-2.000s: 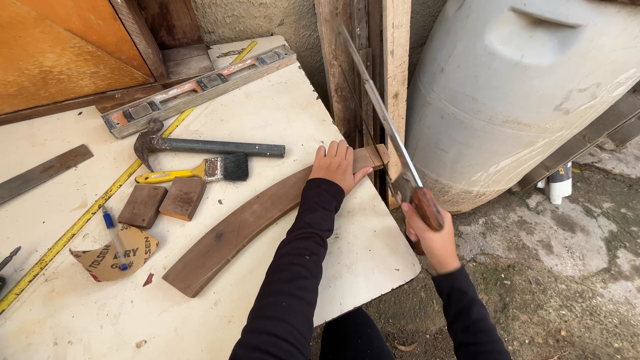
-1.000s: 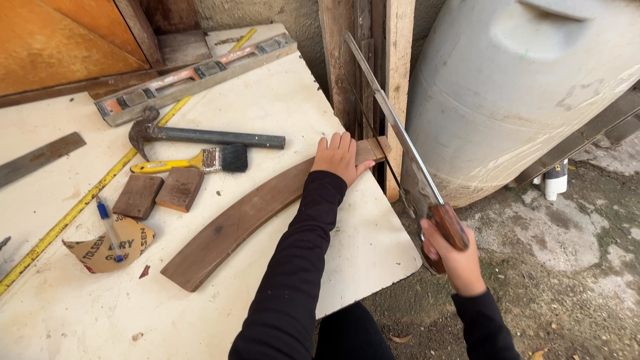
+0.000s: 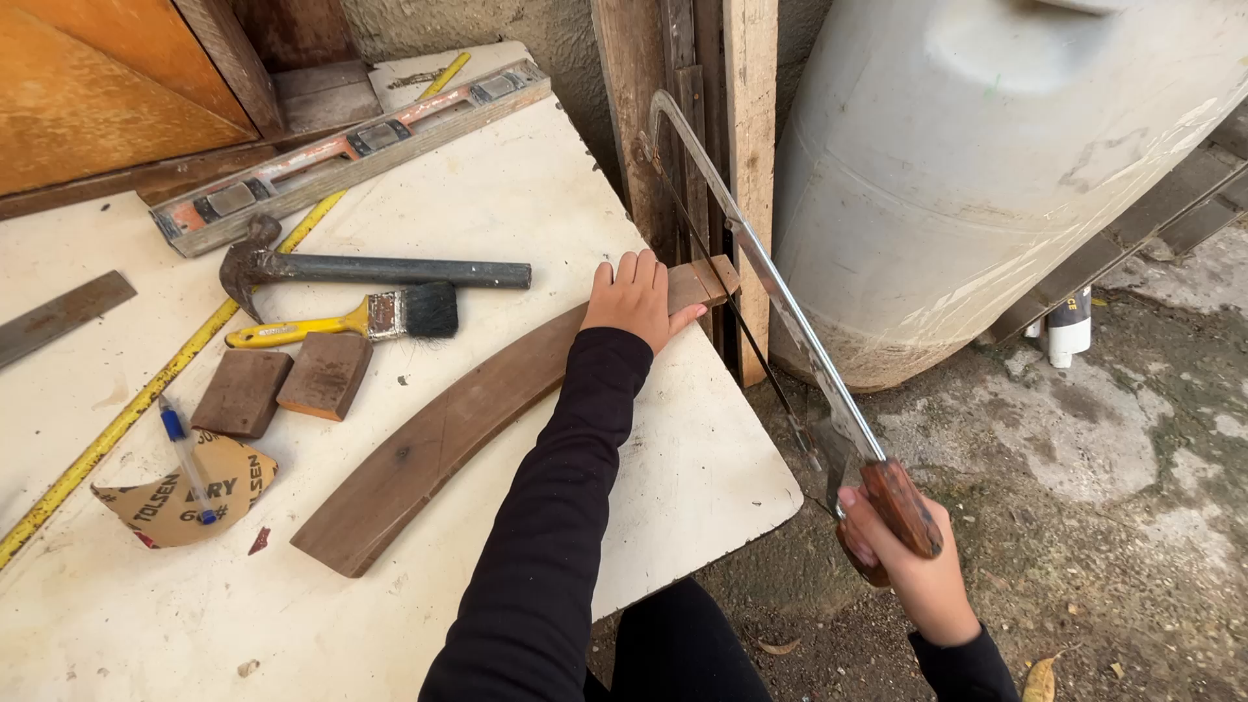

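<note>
A curved brown wooden piece (image 3: 468, 419) lies on the white tabletop (image 3: 682, 487), its narrow far end jutting past the edge. Pressing down on it near that end is my left hand (image 3: 639, 297), thumb toward the edge. My right hand (image 3: 902, 556) grips the wooden handle of a hacksaw (image 3: 795, 312) with a metal frame. The saw's thin dark blade crosses the jutting end of the wood, beside a line across it; how deep it sits cannot be told.
Left of the curved piece lie a claw hammer (image 3: 390, 270), a yellow-handled paintbrush (image 3: 341, 327), two wooden blocks (image 3: 244, 393), sandpaper (image 3: 185, 497), a pen (image 3: 185, 458), a spirit level (image 3: 351, 146) and a yellow measuring strip (image 3: 127, 419). Upright boards (image 3: 751, 175) and a plastic barrel (image 3: 936, 195) stand beyond the edge.
My right hand and the hacksaw have shifted back and forth along the cut, lower and farther right now than two seconds ago. My left hand stays on the curved wood.
</note>
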